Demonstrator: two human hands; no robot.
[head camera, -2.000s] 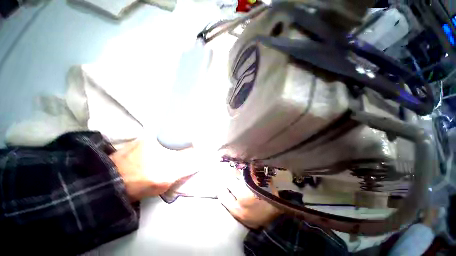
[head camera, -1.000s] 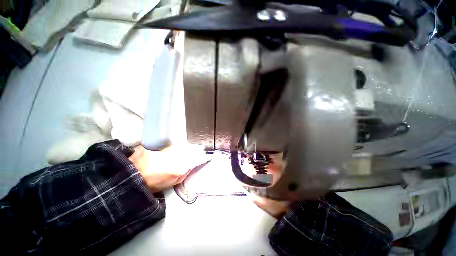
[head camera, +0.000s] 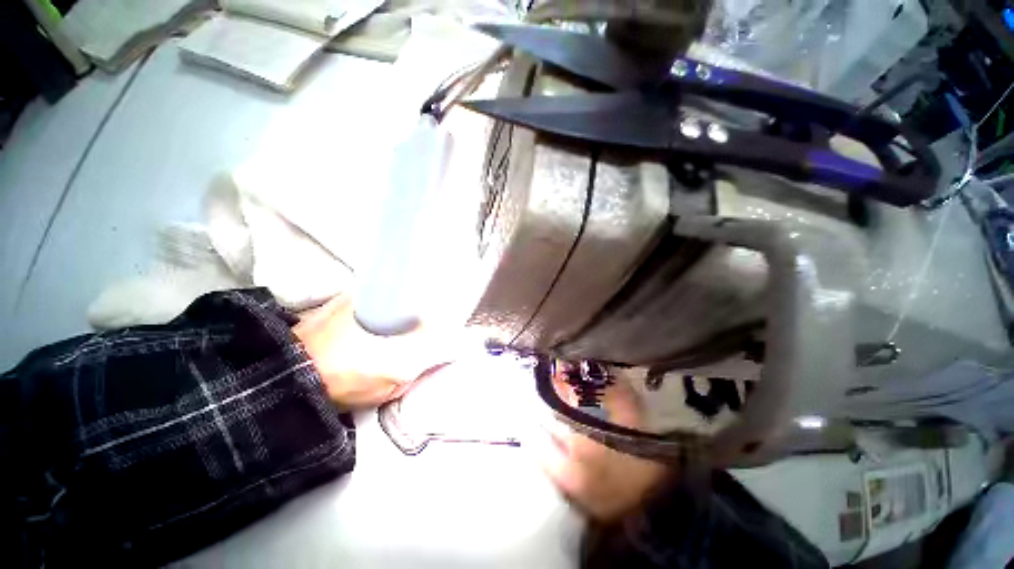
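Observation:
A pale fabric piece (head camera: 467, 411) with a dark-lined curved edge lies on the white table below the needle area, mostly washed out by the lamp. My left hand (head camera: 354, 361) lies at its left side, fingers lost in the glare; whether it grips the cloth is not clear. My right hand (head camera: 606, 461) is blurred, at the right side of the piece below the machine head, partly behind a dark curved bar. The sewing machine head (head camera: 634, 245) hides the needle. Thread snips (head camera: 689, 122) with dark blades and purple marks lie open on top of it.
A grey-blue oblong piece (head camera: 400, 233) stands left of the head. Pale cloth (head camera: 295, 261) lies beyond my left hand. Stacked cut pieces (head camera: 261, 50) are at the upper left. A panel with a printed label (head camera: 906, 495) is at the lower right.
The view has swung, so the snips and head appear shifted. My right hand shows more and sits nearer the table's front than one second ago. My left hand stays beside the piece.

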